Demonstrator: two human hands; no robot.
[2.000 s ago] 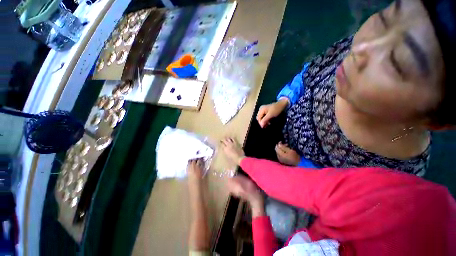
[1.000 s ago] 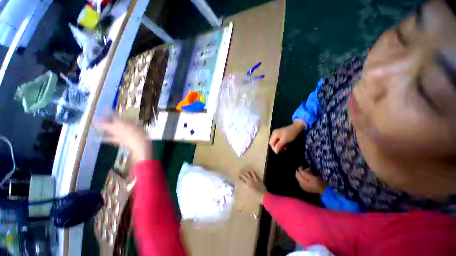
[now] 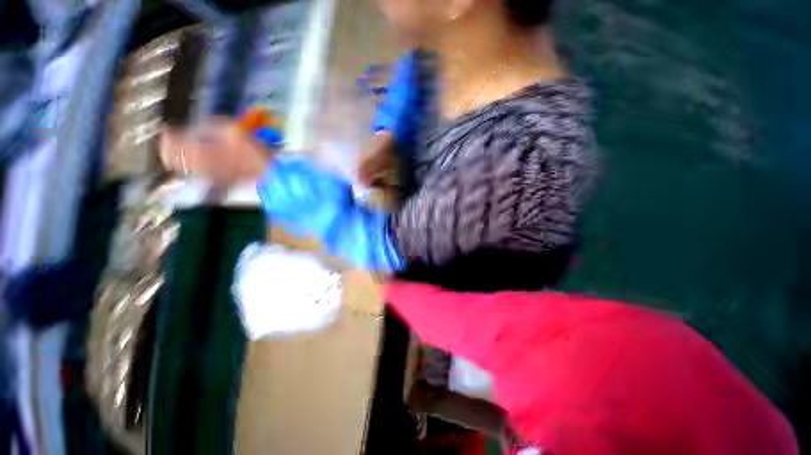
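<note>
The view is strongly blurred. A white bag of parts [image 3: 286, 291] lies on the brown cardboard bench top [image 3: 302, 391]. A red-pink sleeve, seemingly my right one, runs from the lower right to the bench edge beside the bag. No hand can be made out at its end. My left hand is not in view.
A coworker in a patterned top [image 3: 498, 169] stretches a blue-sleeved arm [image 3: 320, 209] across the bench, hand near an orange-and-blue tool [image 3: 260, 126]. Their other hand [image 3: 378, 164] is near their body. Blurred parts trays [image 3: 133, 311] lie at left.
The view has shifted. My left arm has left the picture, and my right hand no longer shows on the bench. The coworker's blue-sleeved arm has reached out across the bench.
</note>
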